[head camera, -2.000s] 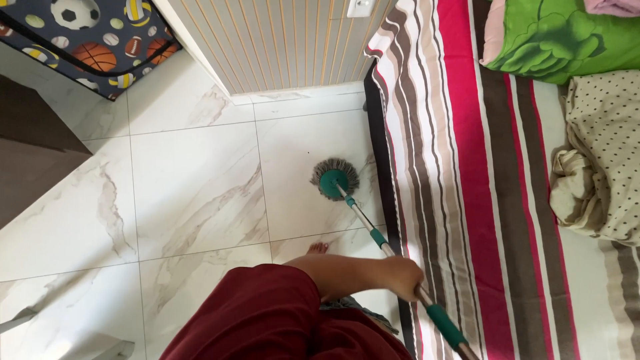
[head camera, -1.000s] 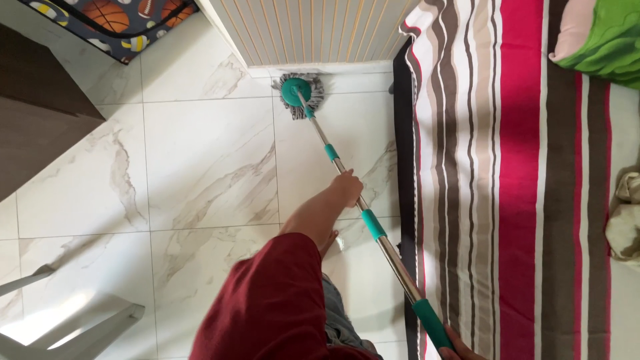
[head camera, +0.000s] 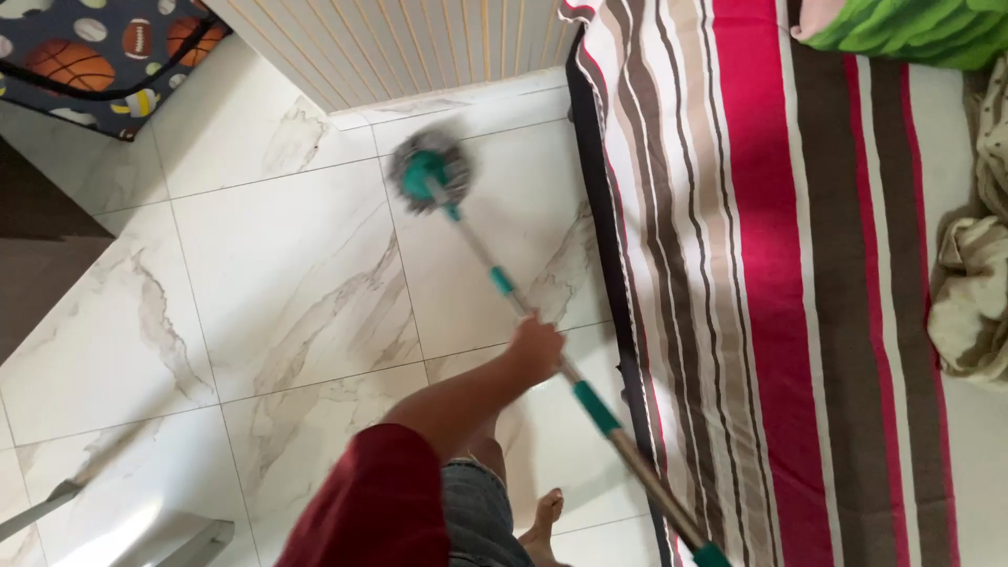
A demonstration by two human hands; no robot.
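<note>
My left hand (head camera: 537, 346) is closed around the metal handle of a mop (head camera: 646, 476), just above a green grip section. The handle runs diagonally from the lower right to the mop's round green head with grey strands (head camera: 429, 169). The head is blurred and lies on the white marble-look tile floor (head camera: 299, 268), a little off the foot of the ribbed wall panel. My right hand is out of view; the handle's near end leaves the frame at the bottom.
A bed with a striped sheet (head camera: 756, 283) stands along the right, a green pillow (head camera: 906, 31) and crumpled cloth (head camera: 976, 299) on it. The ribbed panel (head camera: 425, 47) is ahead. At left are a sports-ball print fabric item (head camera: 87, 63), dark furniture (head camera: 39, 244) and grey metal legs (head camera: 193, 543).
The mop head went from near the bed to the foot of the panel, then slightly back from it. My left hand moved farther up the handle toward the head. The right hand left view.
</note>
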